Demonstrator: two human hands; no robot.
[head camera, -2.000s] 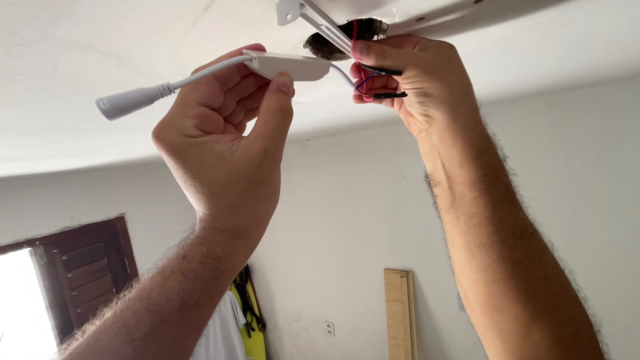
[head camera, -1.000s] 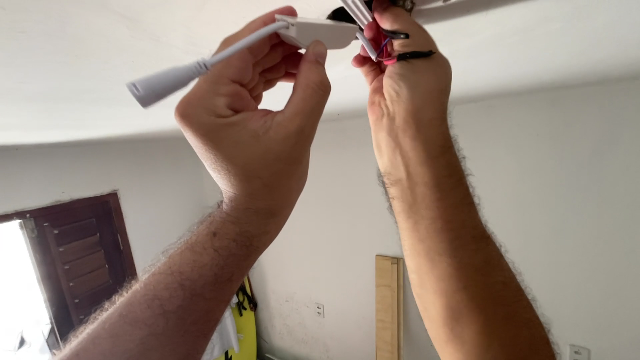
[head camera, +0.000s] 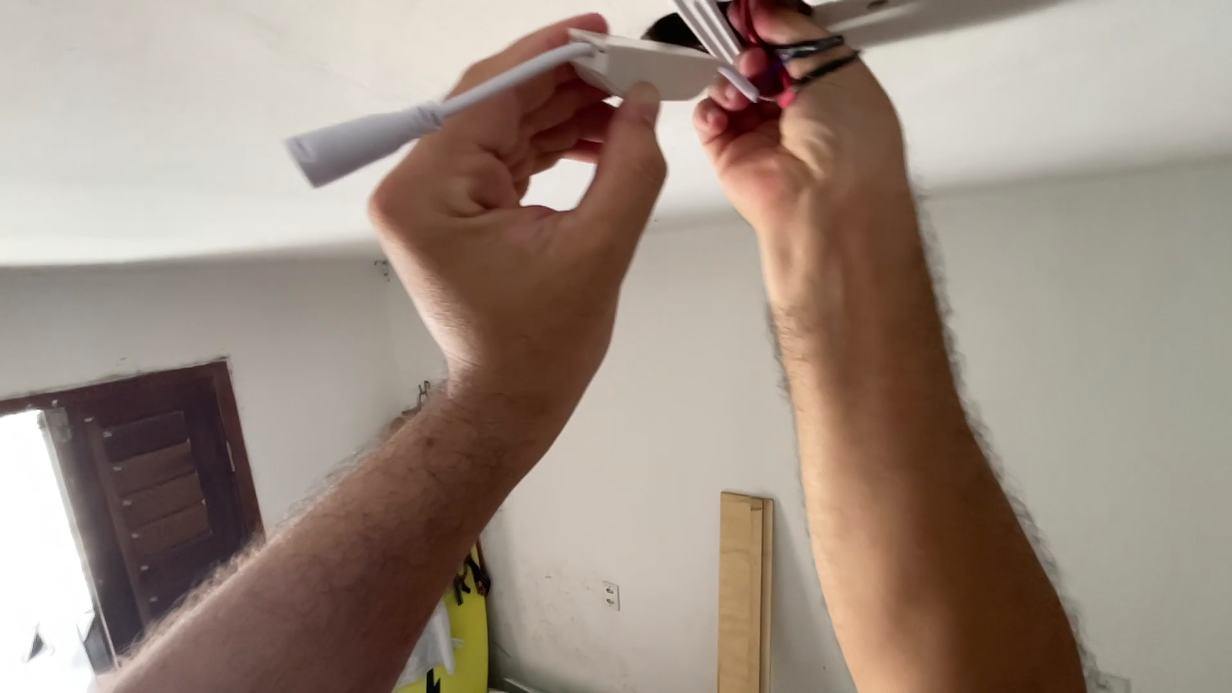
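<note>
My left hand pinches a small white LED driver box between thumb and fingers. A white cable with a barrel-shaped connector runs from the box's left end and hangs free. My right hand is raised at the ceiling, its fingers closed around red and dark wires, some with black tape-like ends over the wrist side. Beside those fingers a white slotted metal strip slants up out of view. Behind them is a dark hole in the ceiling, partly hidden by the box and the strip.
The white ceiling is just above both hands. Lower down are a dark wooden shutter at a bright opening, a yellow board, a wall socket and wooden planks upright against the wall.
My right hand has closed in beside the driver box, its fingers more curled around the wires. My left hand keeps its hold on the box. The view has shifted somewhat.
</note>
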